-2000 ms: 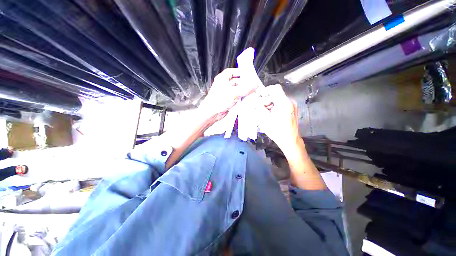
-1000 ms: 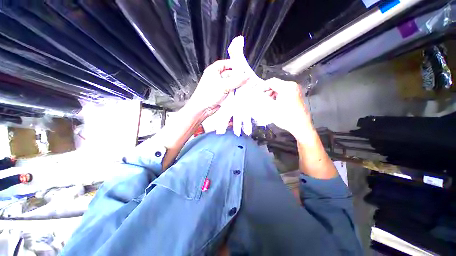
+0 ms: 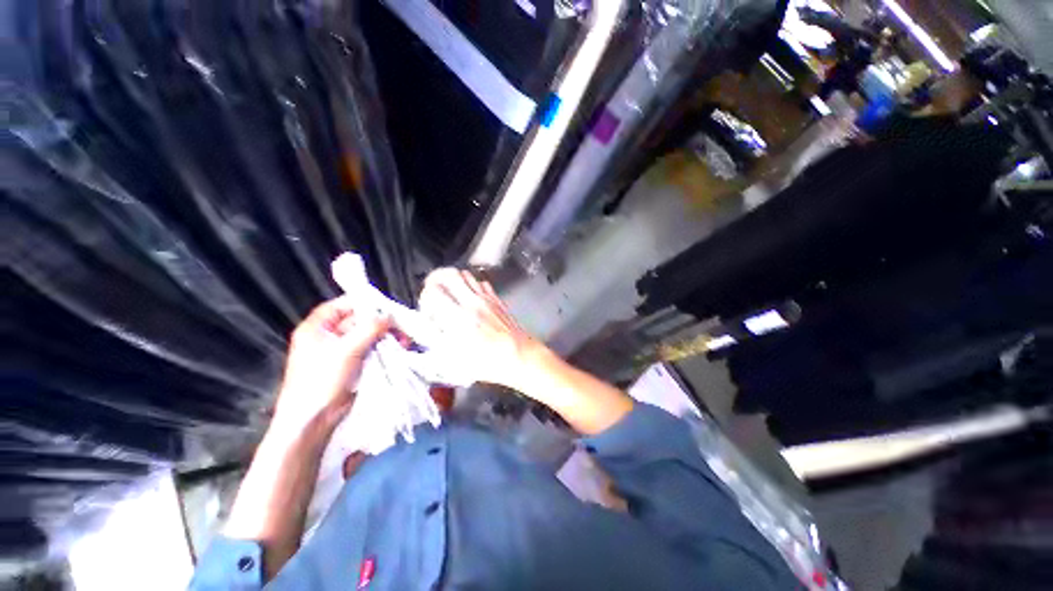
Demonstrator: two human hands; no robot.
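A bunch of white paper tags (image 3: 398, 387) hangs between my two hands in front of my chest, with thin white strands at its lower end. My left hand (image 3: 318, 364) grips the bunch near its top, and a white end sticks up above the fingers. My right hand (image 3: 473, 333) lies on the right side of the bunch with its fingers together; the bright glare hides what its fingertips hold. Dark garments under clear film (image 3: 219, 185) hang close beyond my hands.
A pale cover with a blue patch (image 3: 525, 173) and another with a purple patch (image 3: 577, 173) hang ahead. Dark unbagged garments (image 3: 831, 231) fill the right side, above a rail bar (image 3: 693, 346). Grey floor (image 3: 647, 237) shows between the rows. Cluttered goods stand at the upper right.
The view has turned to the right, so more of the right-hand garments and aisle show. My hands and the tags sit lower left in view. My right hand's fingers now lie straighter.
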